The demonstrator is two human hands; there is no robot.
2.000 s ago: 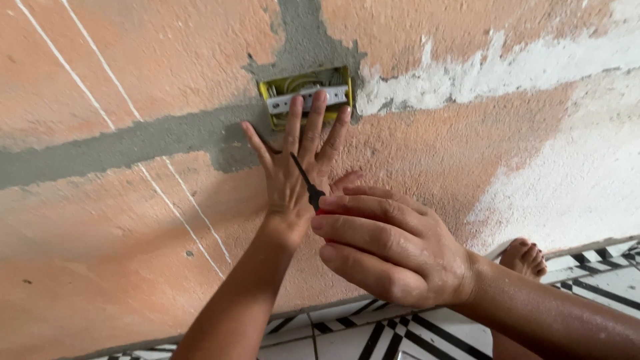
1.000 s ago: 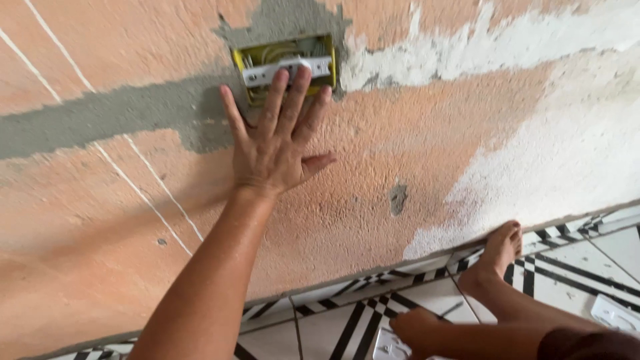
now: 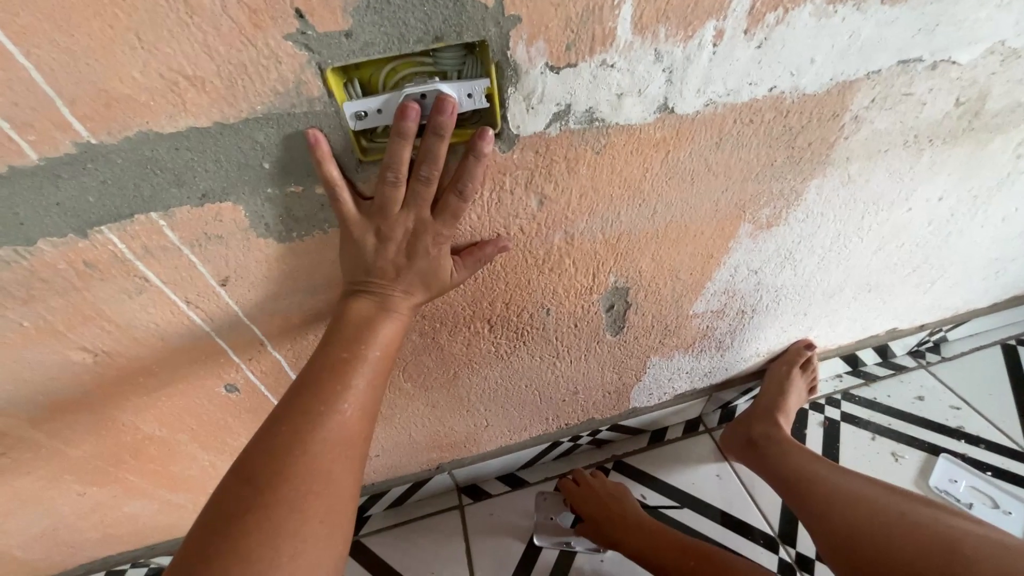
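Observation:
A yellow electrical box (image 3: 494,96) is set in the wall, with coiled wires inside and a white mounting bracket (image 3: 376,110) across its front. A screw shows at the bracket's left end. My left hand (image 3: 400,216) lies spread on the wall below the box, two middle fingertips on the bracket. Down at the floor, my right hand (image 3: 604,506) has its fingers at a white cover plate (image 3: 550,524); whether they grip it cannot be told. A thin dark shaft (image 3: 662,506) shows beside that hand; the rest of it is hidden.
Another white plate (image 3: 972,488) lies on the tiled floor (image 3: 896,400) at the right. My bare foot (image 3: 788,380) stands by the wall base. Grey mortar (image 3: 160,172) and white filler (image 3: 680,68) run across the rough orange wall (image 3: 512,320).
My right hand held a screwdriver in front of my left hand two seconds ago; it has since moved down to the cover plate on the floor. My left hand remains at the box.

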